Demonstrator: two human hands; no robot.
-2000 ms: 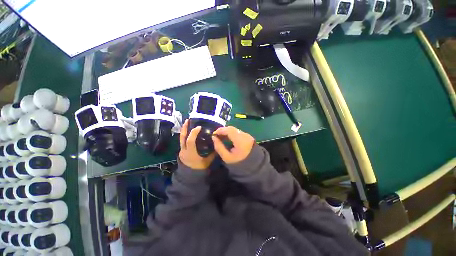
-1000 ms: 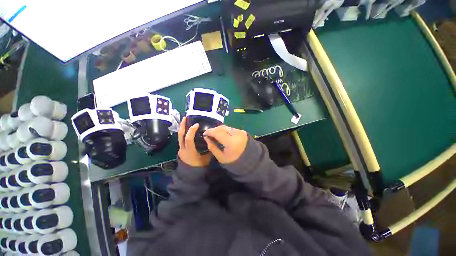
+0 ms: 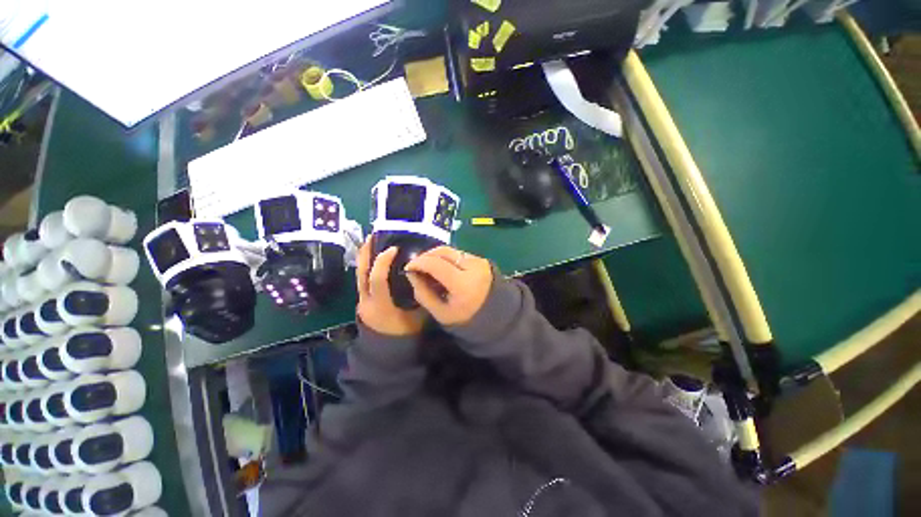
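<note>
Three PTZ dome cameras with white housings and black ball heads stand in a row at the bench's front edge. The right camera (image 3: 409,205) is between my hands. My left hand (image 3: 382,295) is around the left side of its black ball. My right hand (image 3: 451,283) has its fingertips pinched together at the front of the ball; whether something small is between them cannot be told. The middle camera (image 3: 303,252) has pink-purple lamps lit on its ball. The left camera (image 3: 205,278) has unlit panels.
Behind are a white keyboard (image 3: 308,146) and a bright monitor (image 3: 182,40). To the right are a mouse (image 3: 530,182), a blue-black pen (image 3: 578,195), a yellow-black tool (image 3: 499,221) and a black machine (image 3: 555,35). White camera housings (image 3: 101,343) fill the left. A cream rail (image 3: 697,222) borders the right.
The middle camera's ball now shows lit pink-purple lamps and its head has turned. My hands stay on the right camera, with the right fingers shifted slightly. The view has moved a little.
</note>
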